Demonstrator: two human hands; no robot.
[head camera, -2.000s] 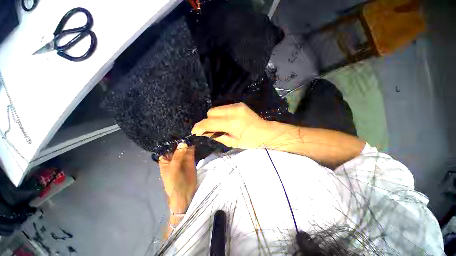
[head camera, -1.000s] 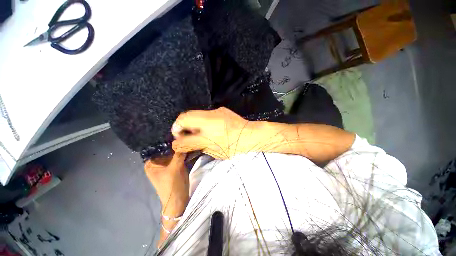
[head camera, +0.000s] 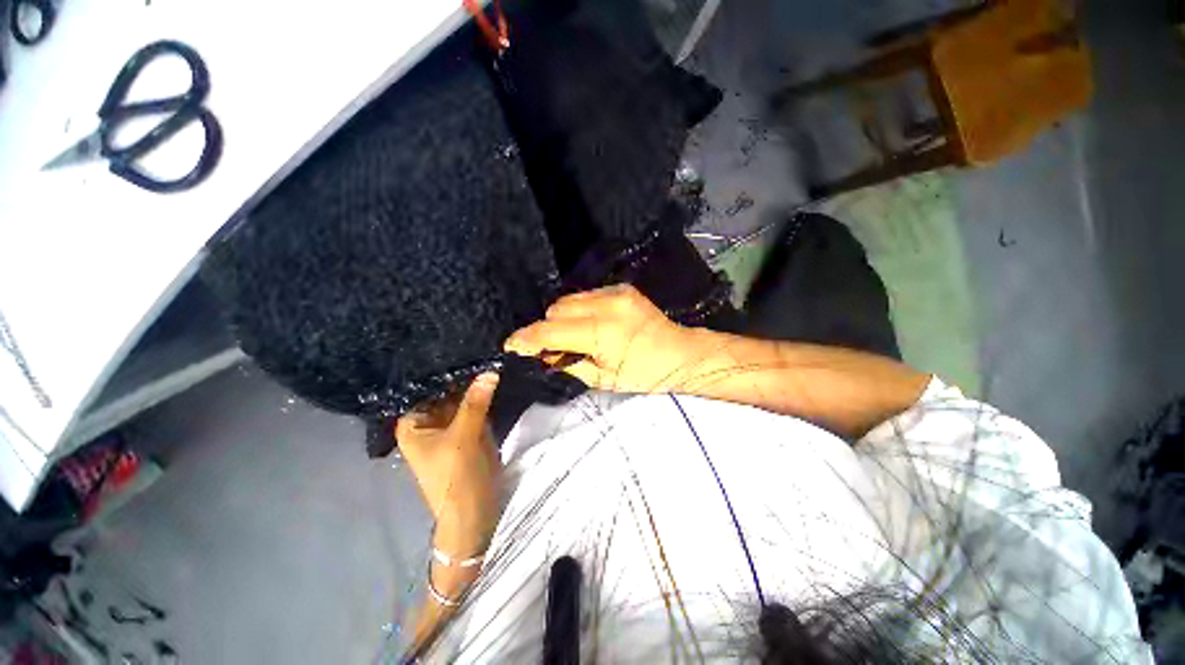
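The black nubby garment (head camera: 390, 247) lies over my lap against the table edge. A glinting black beaded trim (head camera: 429, 383) runs along its lower edge. My left hand (head camera: 452, 448) holds that edge from below, its thumb on the cloth beside the trim. My right hand (head camera: 604, 340) is just to the right of it, fingertips pinched together at the trim and bent over dark cloth. A needle or thread at my fingertips is too small to tell. An orange-red cord (head camera: 489, 24) reaches the garment at the top.
Black-handled scissors (head camera: 159, 120) lie on the white table (head camera: 280, 78), with a second black handle (head camera: 31, 18) at the far left corner. A wooden stool (head camera: 1011, 81) stands at the upper right. A red item (head camera: 101, 470) is below the table's left corner.
My right hand has moved right, from over my left hand back to beside it, and its fingers are extended again. The garment's nubby part has spread out lower left.
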